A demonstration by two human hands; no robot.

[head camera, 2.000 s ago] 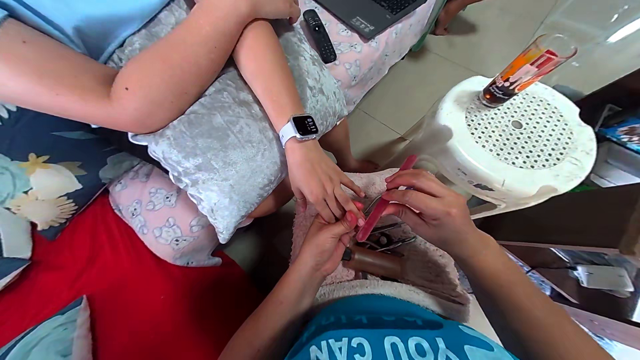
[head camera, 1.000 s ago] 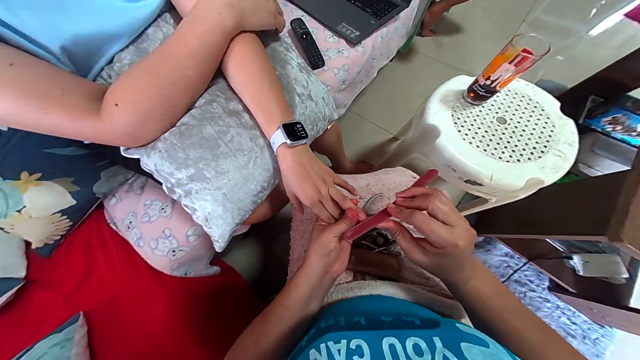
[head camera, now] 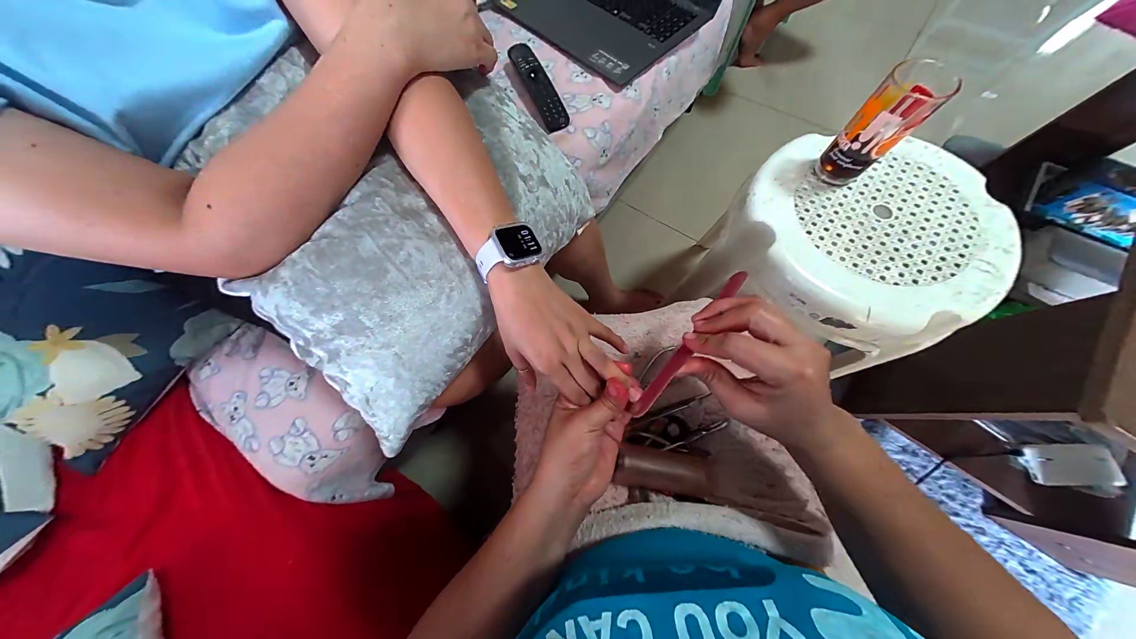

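Observation:
Between the thumb and fingers of my right hand [head camera: 763,364] is a pink nail file [head camera: 679,359], slanting down to the left. Its lower end lies by a fingertip of another person's hand [head camera: 555,333], which wears a smartwatch [head camera: 510,248] with a pale strap. My left hand [head camera: 581,439] grips that person's finger, thumb on top. Just below and right of the fingers, metal tools [head camera: 679,426] lie with a brown case [head camera: 666,470] on a pink towel [head camera: 772,461] over my lap. My hands partly hide the tools.
The person's forearm crosses a grey velvet cushion [head camera: 382,293]. Right of my hands stands a white plastic stool [head camera: 887,231] bearing a tall printed glass [head camera: 887,120]. A laptop [head camera: 621,31] and a remote control [head camera: 539,87] lie at the top. Dark wooden shelving [head camera: 967,382] borders the right side.
The nail file has tilted to a steeper slant than a second ago, with my right hand still holding it. My left hand keeps its grip on the person's finger.

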